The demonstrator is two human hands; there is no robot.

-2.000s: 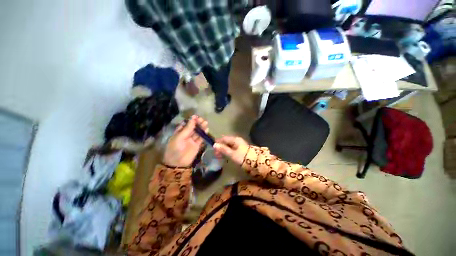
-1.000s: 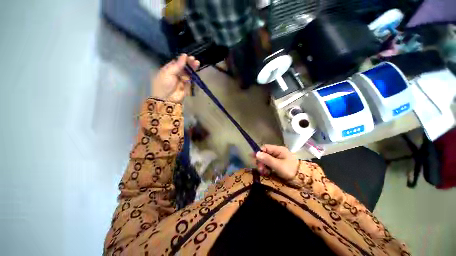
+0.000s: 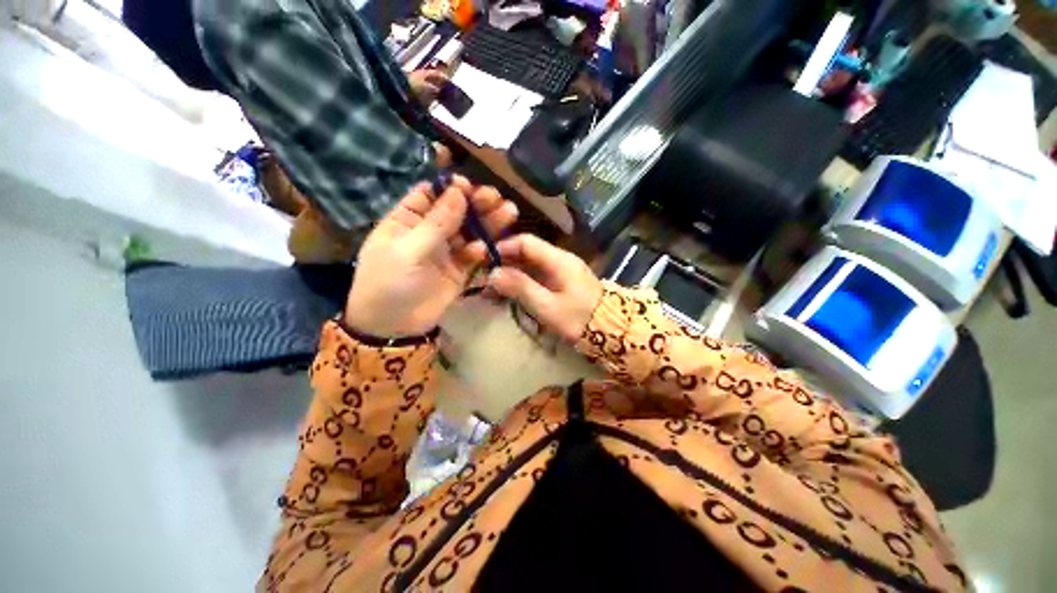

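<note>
A thin dark cord [image 3: 480,232] is held in the air in front of my chest, short and slanting between my two hands. My left hand [image 3: 420,261], palm turned up, pinches its upper end between thumb and fingers. My right hand [image 3: 545,284] pinches it lower down with thumb and forefinger. The hands are close together, nearly touching. A thin dark loop hangs just below the fingers. The fingers hide parts of the cord.
A person in a plaid shirt [image 3: 313,110] is ahead on the left, beside a brown desk with paper sheets [image 3: 493,107], a keyboard [image 3: 522,58] and a mouse pad [image 3: 551,139]. Two white label printers [image 3: 864,330] stand right. A dark chair [image 3: 956,423] is below them.
My hands have come together, so the cord stretched between them is now short. The view has moved to the desk with the person, and the printers appear farther right and lower.
</note>
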